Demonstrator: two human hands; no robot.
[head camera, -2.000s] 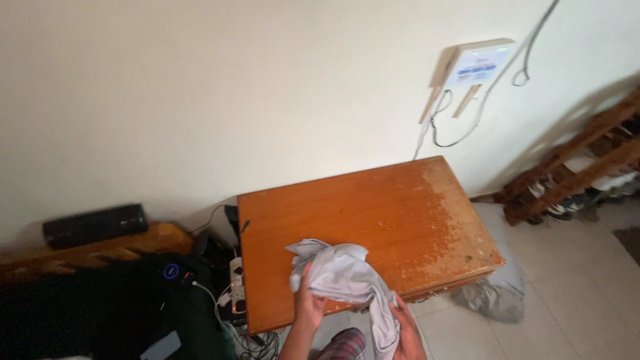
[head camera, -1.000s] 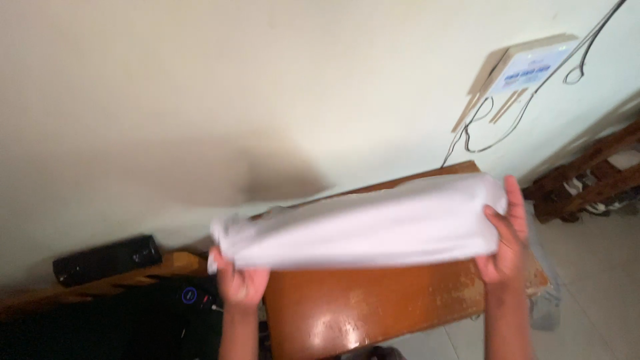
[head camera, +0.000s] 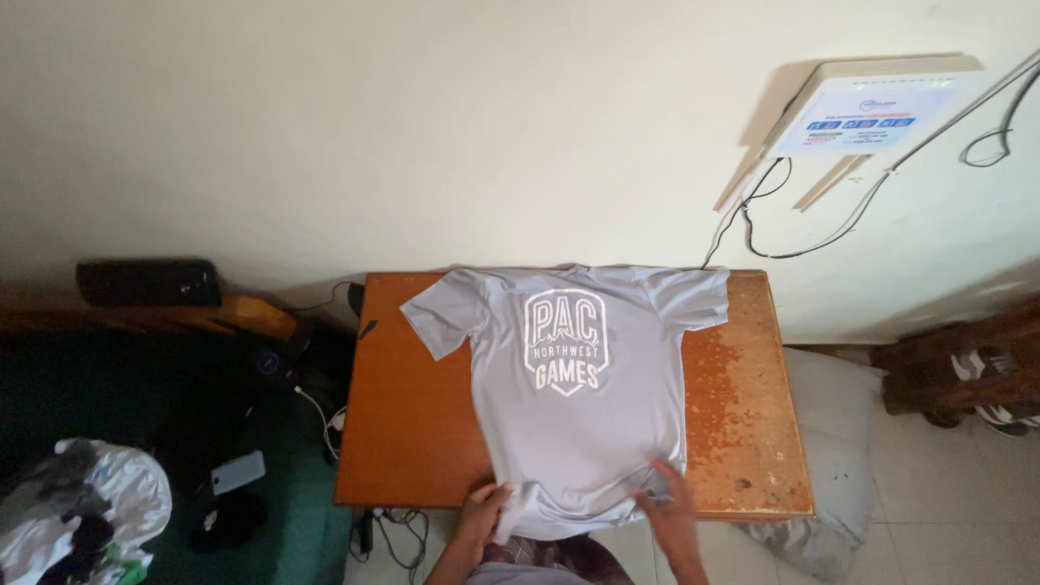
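Observation:
A grey short-sleeved T-shirt with a white print lies spread on a worn wooden table, its collar toward the wall and its hem over the near edge. My left hand pinches the hem at its left corner. Near the right side of the hem, my right hand touches the fabric with thumb and fingers apart; whether it grips any cloth is unclear.
A white router-like box with cables hangs on the wall. Left are a black speaker, a phone and a plastic bag on dark green fabric. A grey sack and a shoe rack stand right.
The shirt was bunched in both hands, then held stretched above the table; now it lies spread on the tabletop. Both hands have come down to its hem.

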